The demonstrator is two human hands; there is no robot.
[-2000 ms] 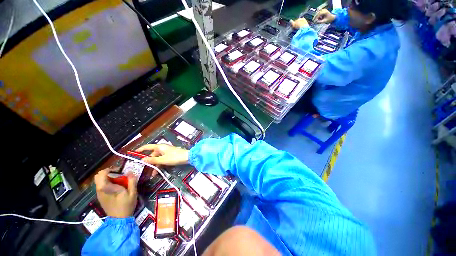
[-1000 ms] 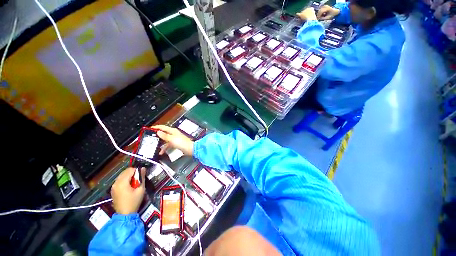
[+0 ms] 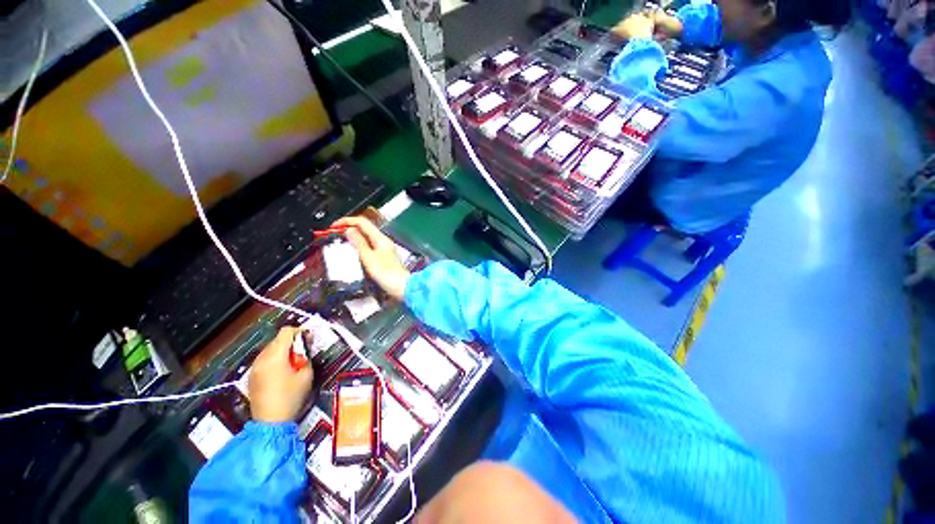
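My right hand grips a smartphone with a pale label by its upper right side, over the far part of the clear blister tray. My left hand holds a small red-orange part in its fingertips at the tray's left side. A red-edged smartphone with a lit orange screen lies on top of the near part of the tray. More labelled phones sit in the pockets. A white cable hangs across the tray between my hands.
A keyboard and a monitor are at the left. A black mouse and a black handheld scanner lie beyond the tray. Stacked trays of phones stand at back right, beside a person in a blue smock. A green-and-white item is left.
The labelled phone and my right hand have moved away from my left hand, up and to the right. My left hand has shifted slightly right with the red part.
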